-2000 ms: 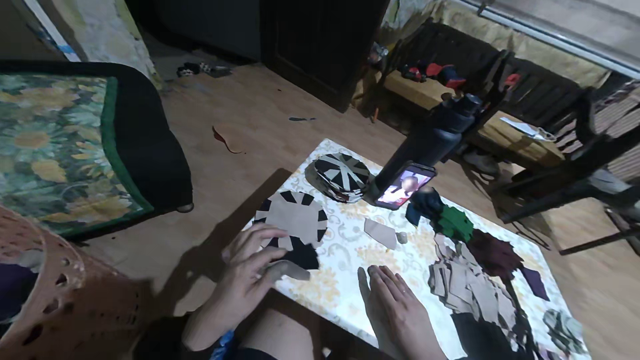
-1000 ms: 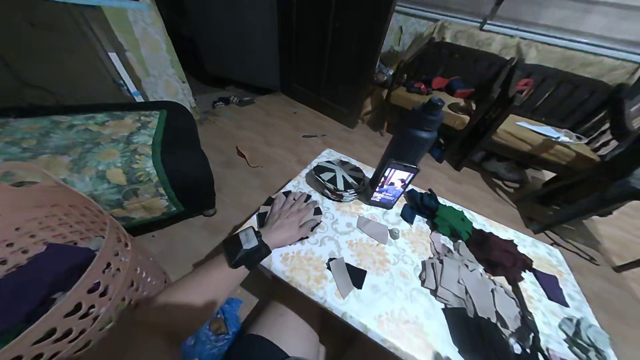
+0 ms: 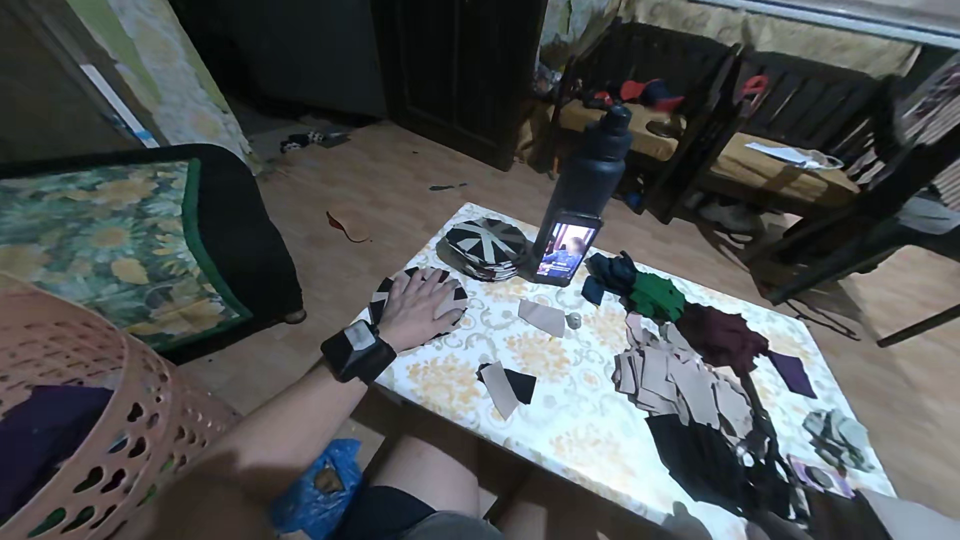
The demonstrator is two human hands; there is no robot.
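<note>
My left hand, with a black wristband, lies flat with fingers spread on a round fabric piece with black and light grey segments, at the table's left edge. A stack of similar black and grey rounds sits just behind it. A grey scrap crosses a black fabric scrap in front. Another grey piece lies near a small roundish object. At right are piles of grey fabric pieces and black cloth. A blurred shape at the bottom right edge may be my right hand.
A phone leans against a dark bottle at the table's far side. Green, maroon and purple cloth lie at right. A pink plastic basket stands left, a blue plastic bag below the table.
Two seconds ago my left hand was at the near side of the round with black fabric; now it lies flat on top. My right hand, earlier flat on the table, has left that spot.
</note>
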